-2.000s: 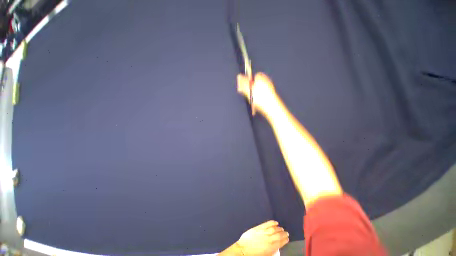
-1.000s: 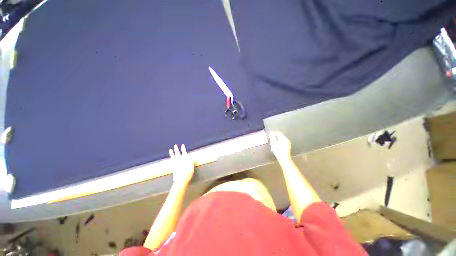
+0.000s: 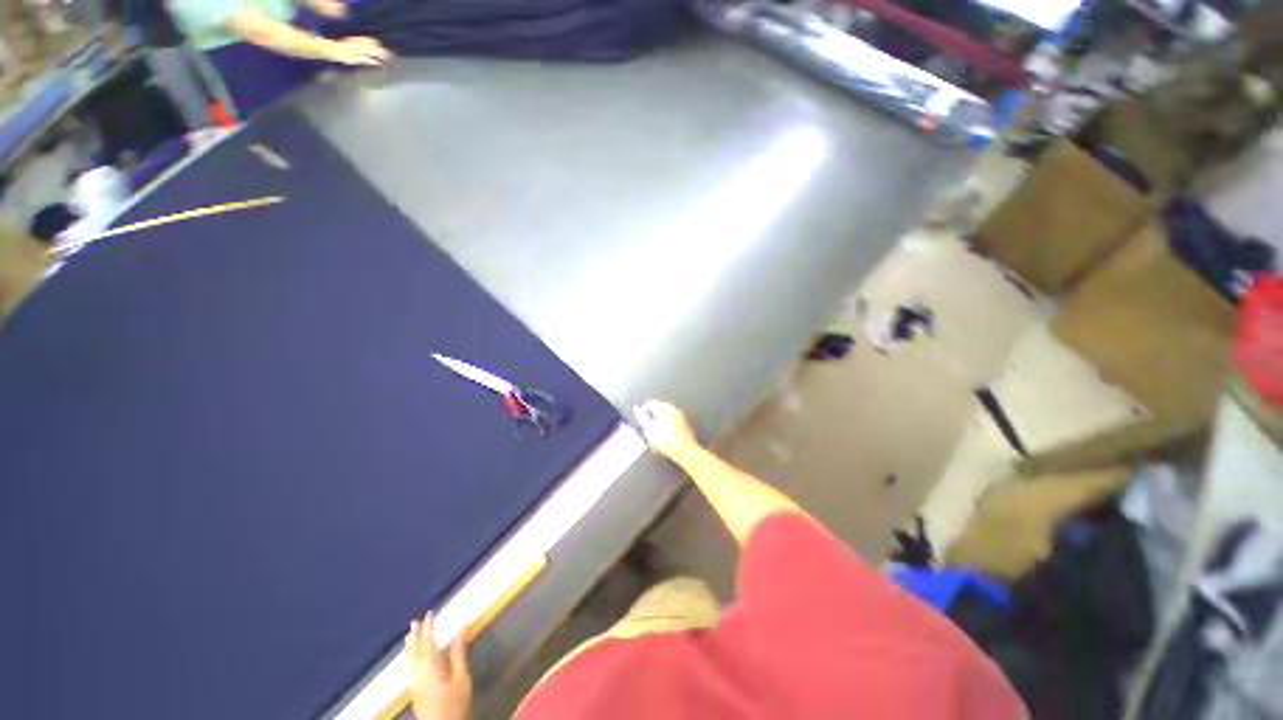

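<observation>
Navy fabric (image 3: 282, 422) lies flat on the table with a straight cut edge running diagonally. Fabric shears (image 3: 514, 397) with silver blades and red and black handles lie on it, near its right corner. A white paper strip (image 3: 542, 523) shows beyond the near edge, with a yellow-tan wooden stick (image 3: 502, 594) beside it. My left hand (image 3: 439, 672) rests with fingers apart at the fabric edge, over the strip. My right hand (image 3: 661, 428) is at the fabric corner by the strip's end; its fingers look closed, and whether they pinch anything cannot be told.
Bare grey table (image 3: 563, 183) spans the middle. A person (image 3: 260, 35) stands at the far side by bunched navy cloth (image 3: 521, 28). A long thin stick (image 3: 183, 217) lies on the far fabric. A plastic-wrapped roll (image 3: 858, 73), cardboard boxes (image 3: 1062, 218) and floor scraps (image 3: 999, 419) are right.
The view has swung right. The loose fabric beyond the cut is now bunched at the far side, baring the table. The shears, in my right hand two seconds ago, lie on the cloth.
</observation>
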